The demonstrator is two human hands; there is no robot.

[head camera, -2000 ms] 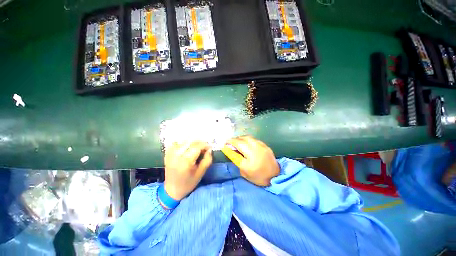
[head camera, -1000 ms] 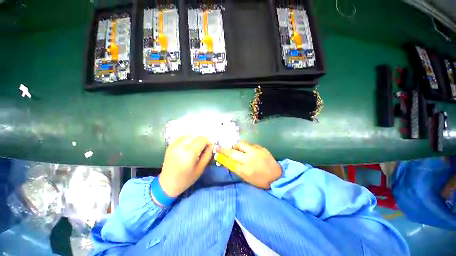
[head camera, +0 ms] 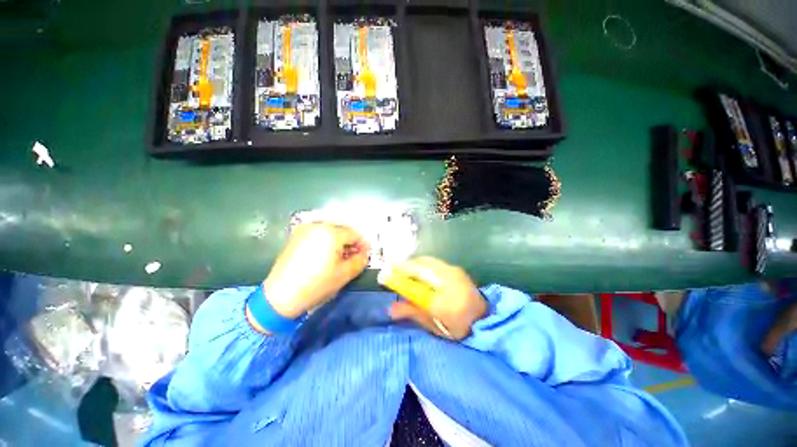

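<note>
A phone mid-frame (head camera: pixel 395 229) lies flat on the green mat in front of me, glaring white so its details are lost. My left hand (head camera: pixel 315 269) rests over its left and near part, fingers bent together; whether they pinch something thin cannot be told. My right hand (head camera: pixel 441 297) holds a yellow hand tool (head camera: pixel 407 286), its pale tip near the frame's near edge. A coaxial cable bundle (head camera: pixel 498 187) with gold-fringed ends lies beyond, to the right. A black foam tray (head camera: pixel 367 148) behind holds several phone mid-frames upright on the page, with one bare slot.
White scraps (head camera: pixel 43 154) lie at the left. Black and striped parts (head camera: pixel 717 209) and another tray (head camera: pixel 751 179) are at the right. Clear plastic bags (head camera: pixel 149 332) are below left. Another person's blue sleeve (head camera: pixel 721 323) and a red crate (head camera: pixel 636 332) show below right.
My left hand has shifted left with its fingers curled. My right hand and the yellow tool have moved slightly right, away from the left fingers, uncovering more of the glaring phone frame.
</note>
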